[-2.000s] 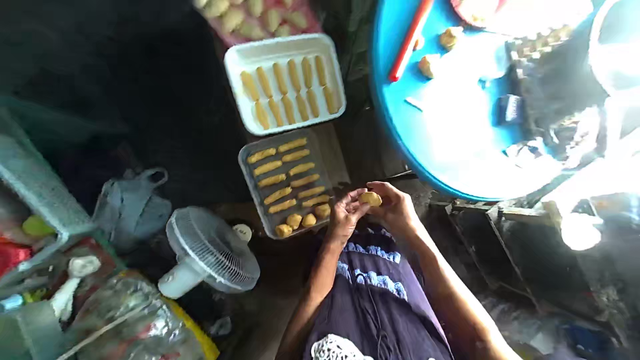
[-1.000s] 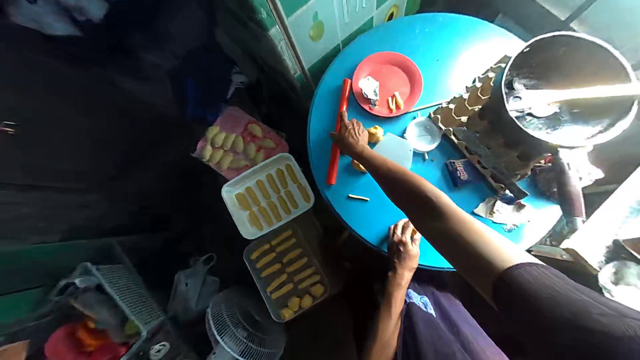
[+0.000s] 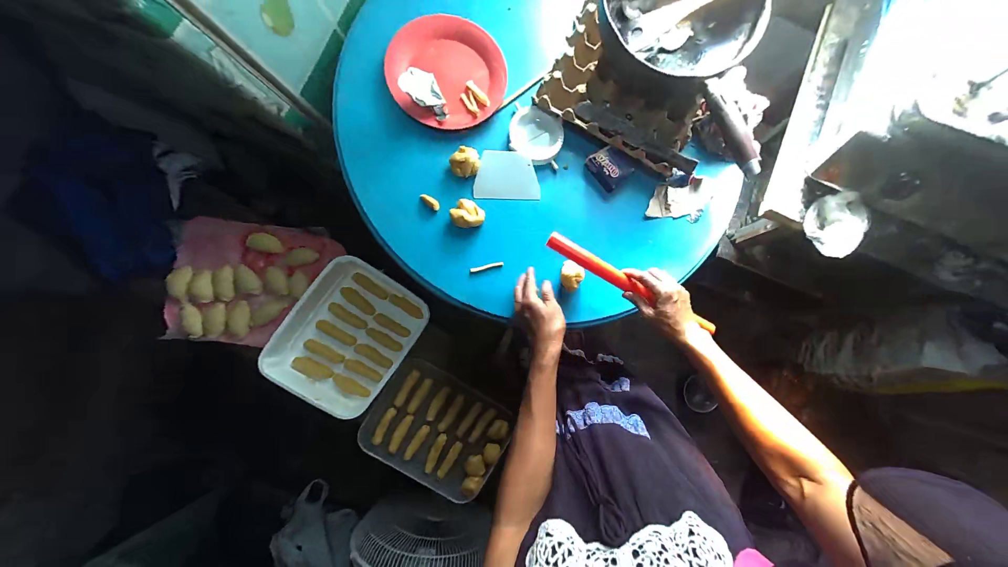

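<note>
My right hand [image 3: 664, 301] grips a red rolling pin [image 3: 602, 268] near its lower end, tilted above the edge of the round blue table. Beside the pin's middle lies a small ball of yellow dough [image 3: 572, 276]. My left hand [image 3: 540, 309], fingers spread, is at the table edge just left of that ball and holds nothing. A thin strip of dough [image 3: 487, 268] lies farther left. Two dough lumps, one upper [image 3: 465, 161] and one lower [image 3: 467, 213], sit by a pale flat scraper [image 3: 506, 175], with a small dough piece [image 3: 429, 202] nearby.
A red plate [image 3: 492, 59], a small white bowl [image 3: 537, 135] and a large pot [image 3: 685, 67] near an egg carton [image 3: 572, 63] occupy the table's far side. At lower left are a white tray [image 3: 272, 358] and a dark tray [image 3: 368, 441] of shaped dough, plus a fan [image 3: 425, 539].
The rolling pin, lying at the table's left side under my right hand a second ago, is now lifted in that hand near the front edge. A dough ball now shows beside my left hand.
</note>
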